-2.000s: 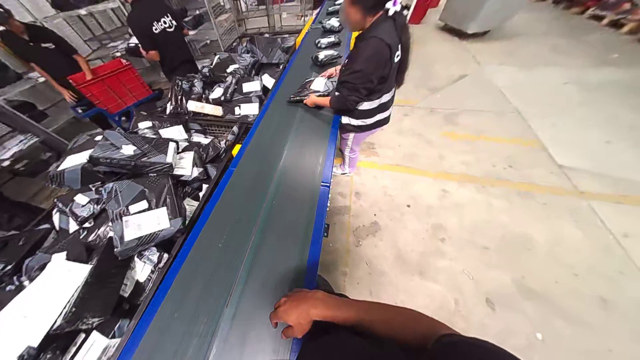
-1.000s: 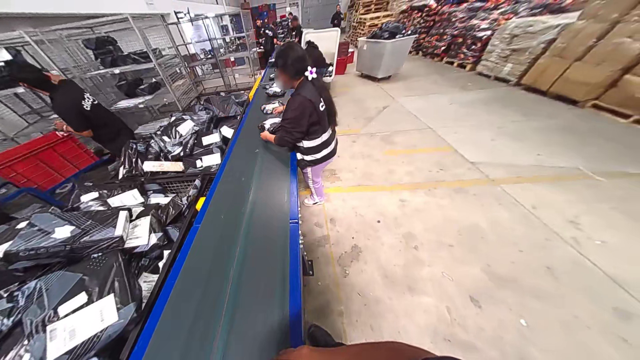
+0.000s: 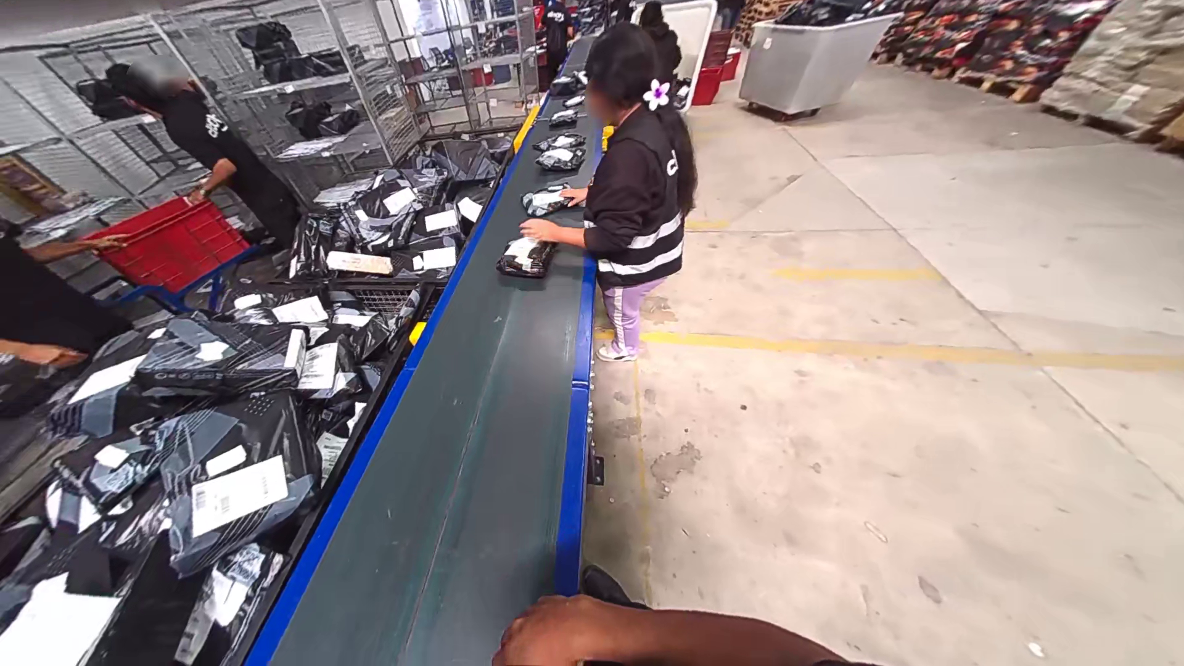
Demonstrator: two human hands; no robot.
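Note:
My right hand (image 3: 555, 631) is at the bottom edge of the view, over the right edge of the dark green conveyor belt (image 3: 472, 453); its fingers are cut off, so whether it holds anything is hidden. My left hand is out of view. Farther up the belt lies a black plastic-wrapped package (image 3: 525, 257) with a white label, a co-worker's hand touching it. The co-worker's other hand rests on another package (image 3: 546, 200). Several more wrapped packages (image 3: 561, 157) lie in a line beyond. Left of the belt, labelled black packages (image 3: 236, 481) are heaped up.
A co-worker (image 3: 638, 185) stands at the belt's right side. Other workers are at the left, by a red crate (image 3: 176, 245) and wire shelving (image 3: 324, 83). A grey wheeled bin (image 3: 809, 65) stands on the concrete floor (image 3: 832, 444). The belt has blue side rails (image 3: 575, 462).
The view has tilted up and turned since two seconds ago. The co-worker at the belt, earlier with both hands at one package, now has a hand on each of two packages.

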